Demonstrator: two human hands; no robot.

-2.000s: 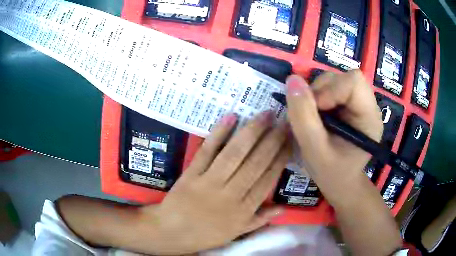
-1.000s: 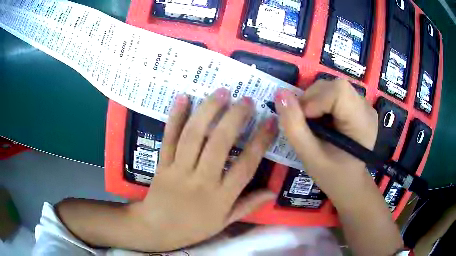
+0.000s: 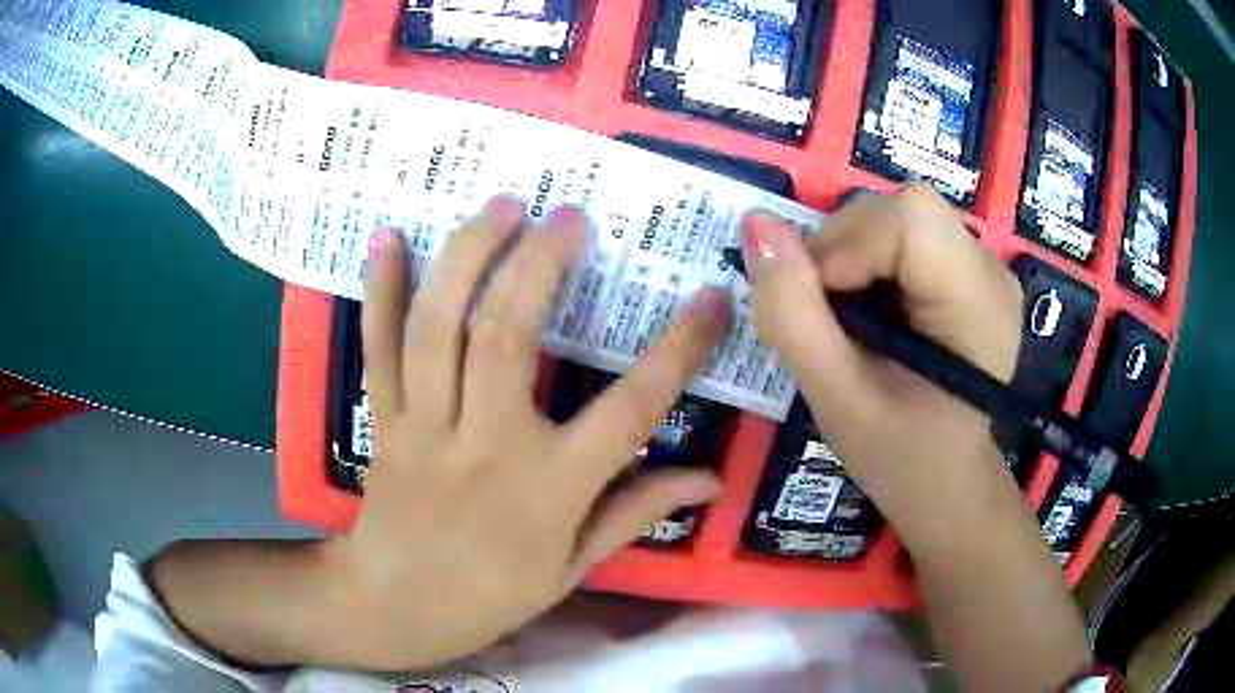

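A long white label strip (image 3: 447,149) with dense print and barcodes lies across the red phone tray (image 3: 840,582) and trails off to the upper left. My left hand (image 3: 474,433) lies flat on the strip with its fingers spread, pressing it down. My right hand (image 3: 921,339) is closed around a slim black pen (image 3: 975,393), its tip on or just above the print near the strip's right end. Black phones (image 3: 813,494) lie face down in the tray slots with white labels in their bays. The strip and my hands hide parts of several phones.
The green bench top (image 3: 109,298) shows to the left of the tray and at the far right edge. Grey floor shows at the lower left. A dark shape and part of a person's arm (image 3: 1192,609) are at the lower right corner.
My left hand has shifted left along the strip, its fingers now further from the pen. The strip's near end now shows a squared edge. My right hand has moved slightly left with the pen.
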